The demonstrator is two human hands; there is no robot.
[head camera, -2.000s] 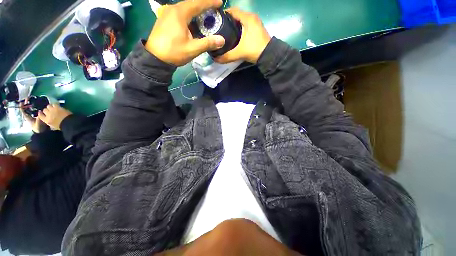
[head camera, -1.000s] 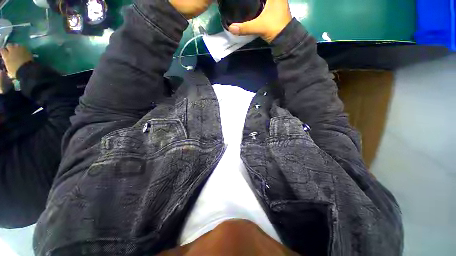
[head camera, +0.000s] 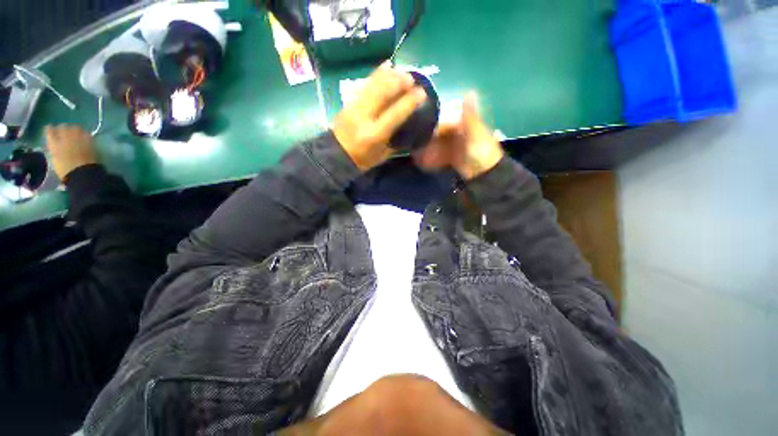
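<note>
A camera unit [head camera: 420,112] with a black round head is between my hands at the bench's front edge. A little white shows behind the head. My left hand [head camera: 375,115] grips the head from the left with its fingers over it. My right hand [head camera: 462,143] is at the head's lower right, blurred, with its fingers raised; whether it grips the unit I cannot tell. The lens side of the head is not visible.
Two open camera units [head camera: 182,68] with pale boards on red wires lie on the green bench [head camera: 529,68] at left. A silver-white box [head camera: 351,19] and a yellow-white flat item [head camera: 293,53] are at the back. A blue bin [head camera: 674,64] is right. A coworker's hand [head camera: 70,148] is far left.
The view has shifted, so the bench back shows more. The lens no longer faces me as it did two seconds ago. My right hand's fingers have lifted and blurred.
</note>
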